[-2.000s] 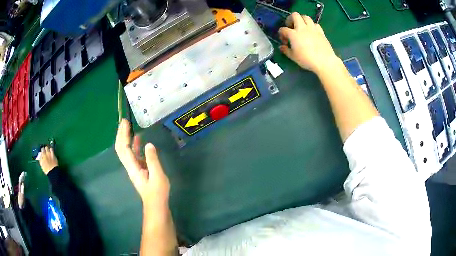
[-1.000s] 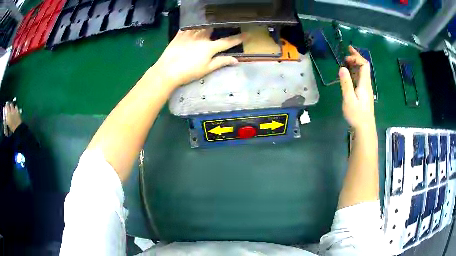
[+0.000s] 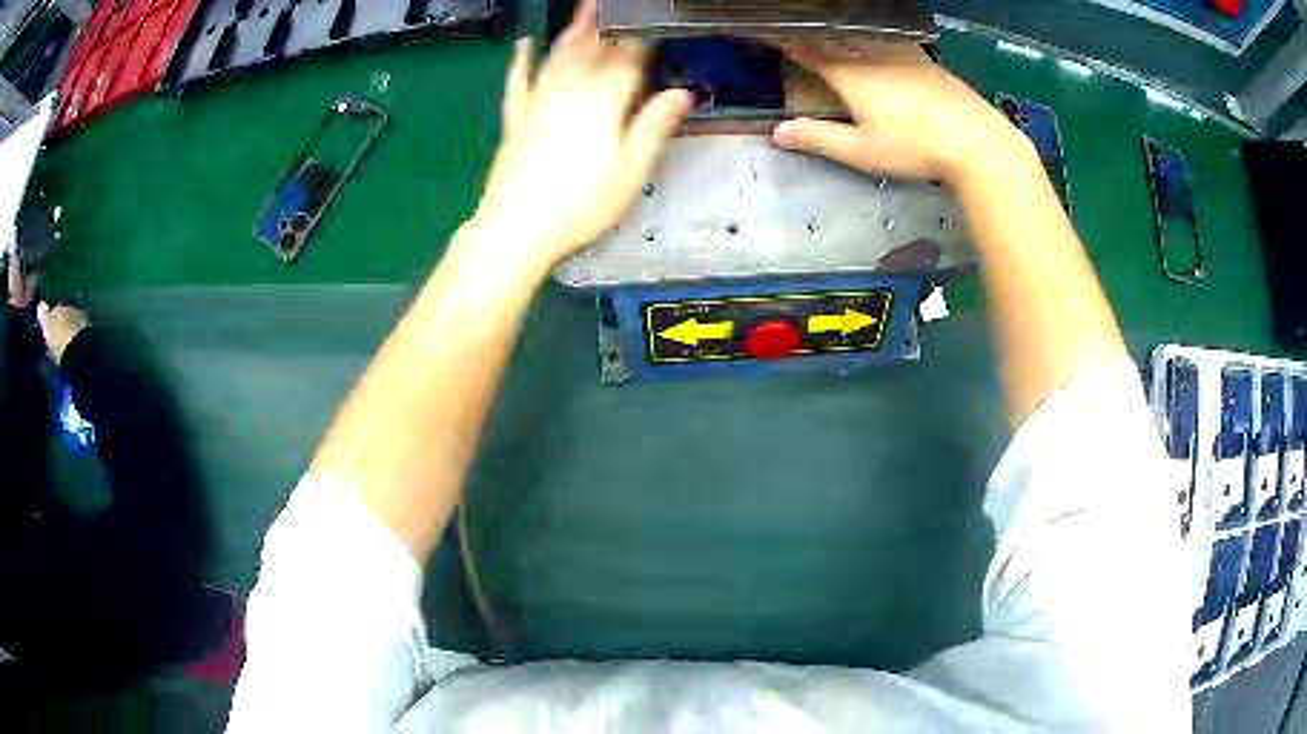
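A phone frame with a dark blue panel [image 3: 731,72] lies in the press nest, partly under the thick silver press block [image 3: 774,17]. My left hand [image 3: 573,151] is at its left end, fingers apart, thumb tip close to the frame's front edge; some fingertips are hard to see. My right hand [image 3: 896,108] is over its right part, with its thumb at the front edge and its fingers on the frame, partly hidden by the block. The silver base plate [image 3: 760,215] and the control panel with a red button [image 3: 771,339] are in front.
One loose phone frame [image 3: 323,179] lies left of the press; others [image 3: 1032,136] [image 3: 1175,208] lie right. The white blister tray [image 3: 1218,574] is at the right edge. Black [image 3: 316,29] and red [image 3: 122,58] trays are upper left. Another person's hand [image 3: 60,327] and dark sleeve are at left.
My right hand has moved from the loose frames at the right to the nest. My left hand has shifted to the nest's left end. A loose frame now lies on the mat at left.
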